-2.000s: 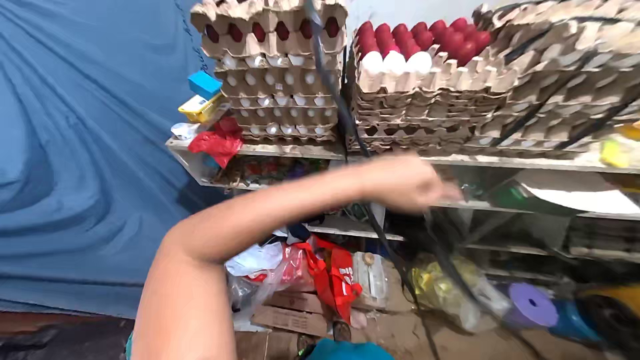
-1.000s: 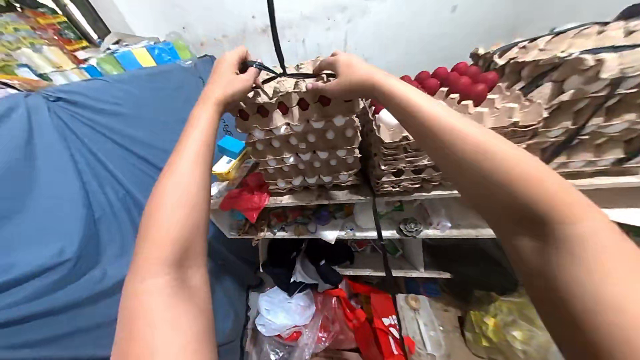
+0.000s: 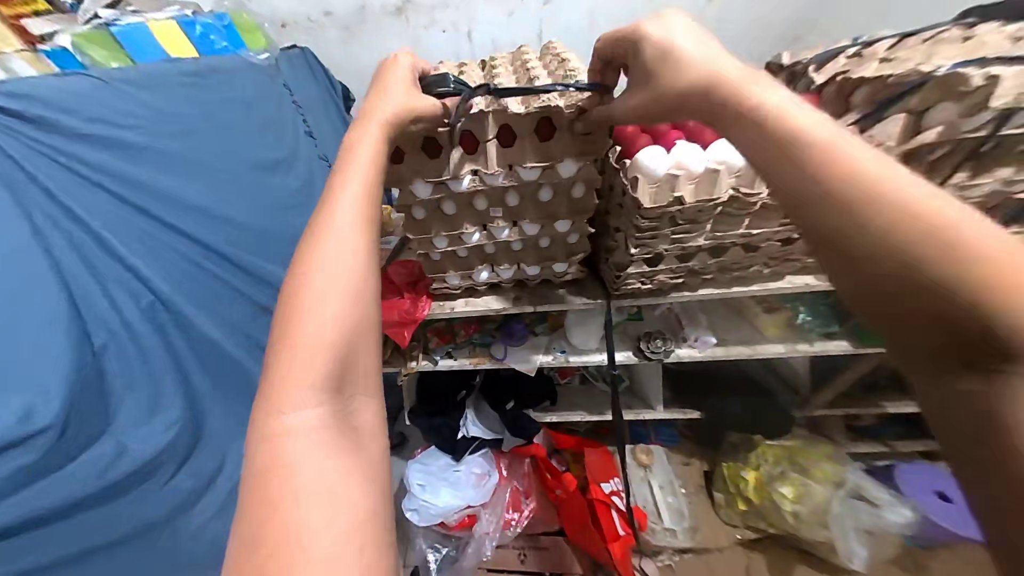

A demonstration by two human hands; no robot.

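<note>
A tall stack of cardboard egg trays [image 3: 504, 196], with white eggs and some red ones showing through, stands on the shelf. Across its top front runs a black plastic strap [image 3: 532, 90], looped or knotted near the left. My left hand [image 3: 408, 94] grips the strap at the stack's upper left corner. At the upper right corner, my right hand [image 3: 652, 68] pinches the strap's other part. A long black strap end [image 3: 612, 360] hangs down between this stack and a lower tray stack [image 3: 704, 232] topped with red eggs [image 3: 672, 136] and white eggs [image 3: 686, 158].
More strapped egg trays [image 3: 952, 112] stand at the right. A blue cloth [image 3: 144, 304] covers the left side. Below are cluttered shelves [image 3: 736, 352], a red bag [image 3: 588, 488], a clear plastic bag [image 3: 800, 488] and a purple roll [image 3: 936, 496]. A red plastic bag [image 3: 405, 300] hangs beside the stack.
Two seconds ago one arm reached across in front of the shelves; by one second ago both hands were at the stack's top with the strap. Now the strap lies across the upper front.
</note>
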